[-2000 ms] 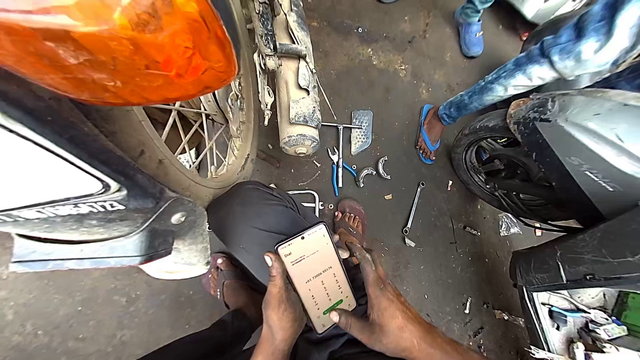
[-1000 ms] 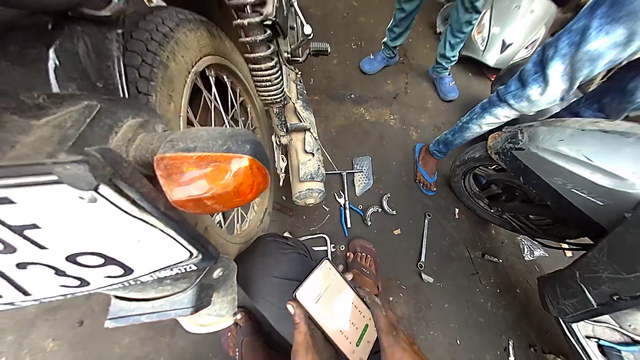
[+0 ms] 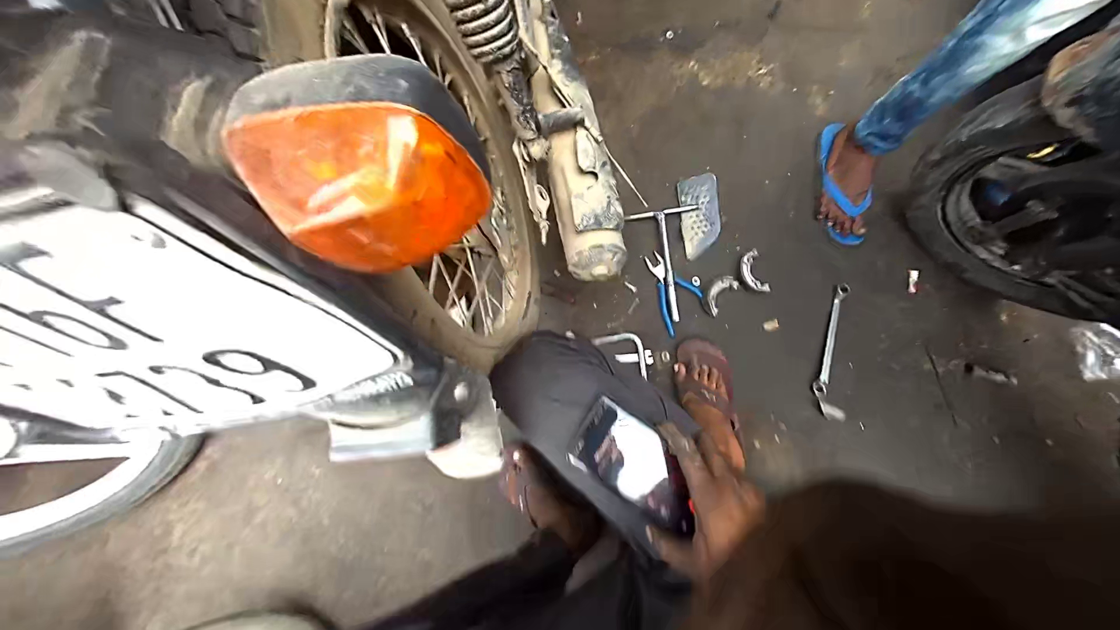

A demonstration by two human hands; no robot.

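My right hand (image 3: 722, 503) is closed around a smartphone (image 3: 634, 459), fingers at its right edge, above my dark trouser leg. Glare covers most of the phone's screen. My left hand is not in view. Beyond my knee on the ground lie a T-handle wrench (image 3: 667, 262), blue-handled pliers (image 3: 663, 297) and two curved brake shoes (image 3: 720, 294) (image 3: 752, 271). A combination wrench (image 3: 829, 341) lies farther right. A metal footrest plate (image 3: 699, 214) touches the T-handle.
At left stands a motorcycle with an orange indicator (image 3: 359, 184), a spoked rear wheel (image 3: 516, 297) and a muddy exhaust silencer (image 3: 591, 210). A person's foot in a blue flip-flop (image 3: 846, 188) is beside another vehicle's tyre (image 3: 954, 210). A large brown blur covers the lower right.
My left hand, on the phone two seconds ago, has left the view. The phone's lit screen now shows glare. The person in blue shoes is out of view as the view has shifted.
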